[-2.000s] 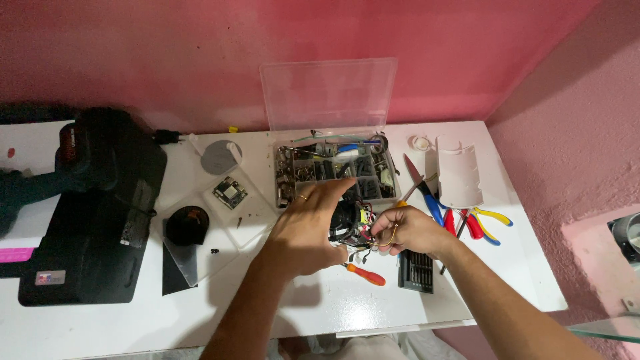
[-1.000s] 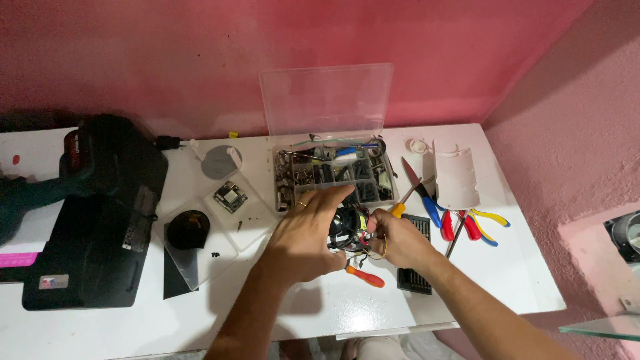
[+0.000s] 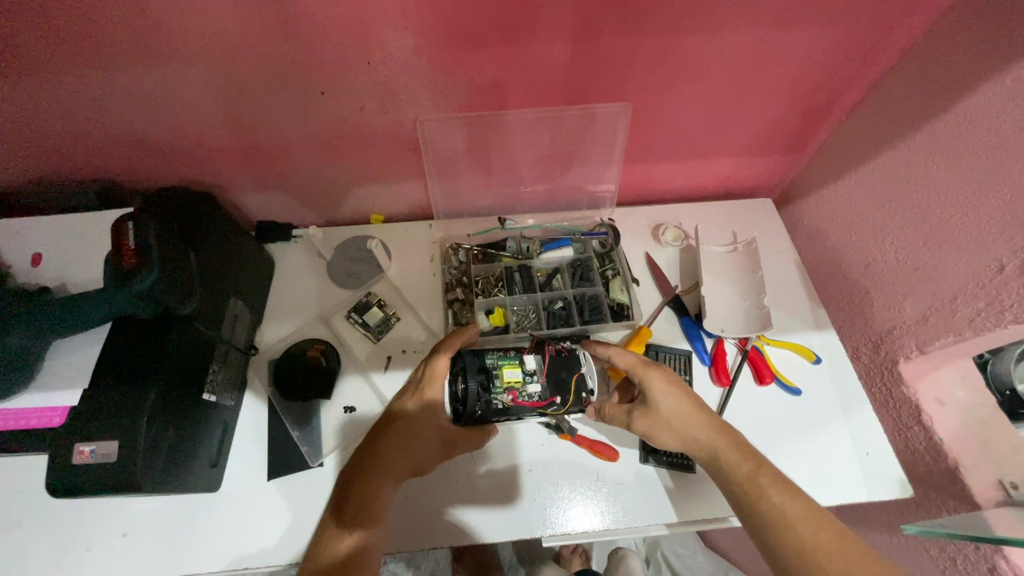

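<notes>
An opened cylindrical electronic device lies sideways between my hands, its green circuit board, yellow component and red, black and yellow wires facing up. My left hand grips its black round end. At the white-rimmed right end, my right hand holds it with thumb and fingers. Beneath the right hand lies a yellow-handled screwdriver, partly hidden. An orange-red-handled tool rests just below the device. The black bit case sits under my right hand and wrist, partly covered.
Behind the device stands an open compartment box of screws and small parts. At right are a curved white cover, blue-handled tool and red-handled pliers. Leftward lie a small circuit board, black disc and black machine.
The device has turned from a tilted position, mostly covered by my hands, to lying lengthwise with its circuit board exposed. My right hand has moved from the wires to its right end.
</notes>
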